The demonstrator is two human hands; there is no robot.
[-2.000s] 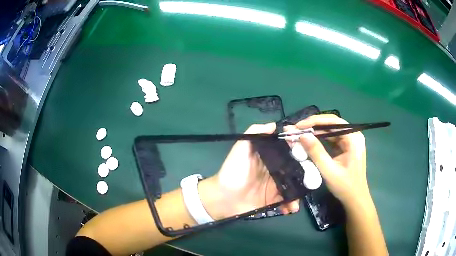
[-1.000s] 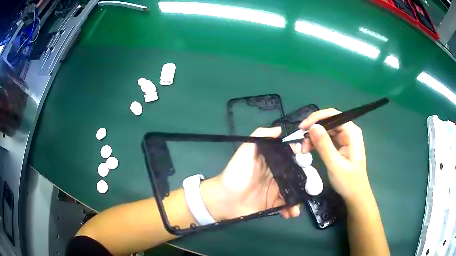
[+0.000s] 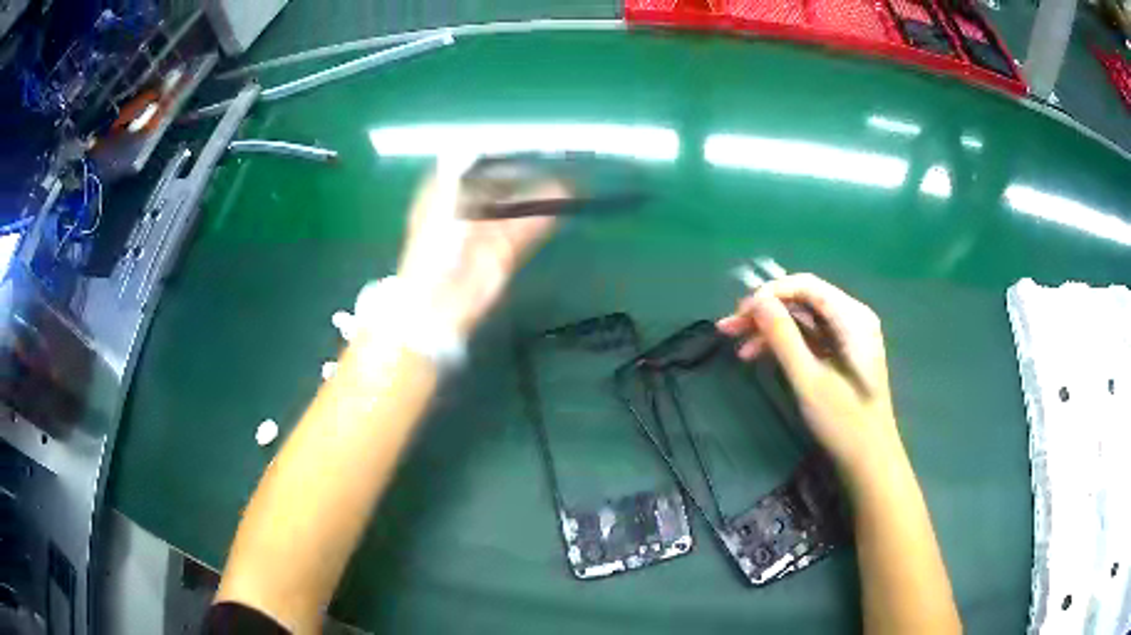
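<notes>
My left hand (image 3: 478, 248) is stretched forward over the mat and blurred by motion. It holds a black phone middle frame (image 3: 546, 199), also blurred. A white band (image 3: 416, 325) is around my left wrist. My right hand (image 3: 819, 347) holds tweezers, whose pale blurred tips (image 3: 759, 273) point up and away to the left; their dark body is mostly hidden by the hand. One black middle frame (image 3: 626, 533) lies on the mat between my hands. Other black frames (image 3: 769, 540) lie overlapping beside it, partly under my right hand.
The green mat (image 3: 409, 546) reflects ceiling lights. Loose white pieces (image 3: 267, 432) lie left, partly hidden by my left arm. A red tray (image 3: 819, 19) holding black frames stands at the far side. A white perforated sheet (image 3: 1077, 422) lies right. Pale strips (image 3: 360, 68) and metal equipment are at upper left.
My left hand has carried the middle frame forward, away from the tweezers. My right hand has stayed nearby, its tweezer tips now pointing away. The view has shifted, showing more of the red tray.
</notes>
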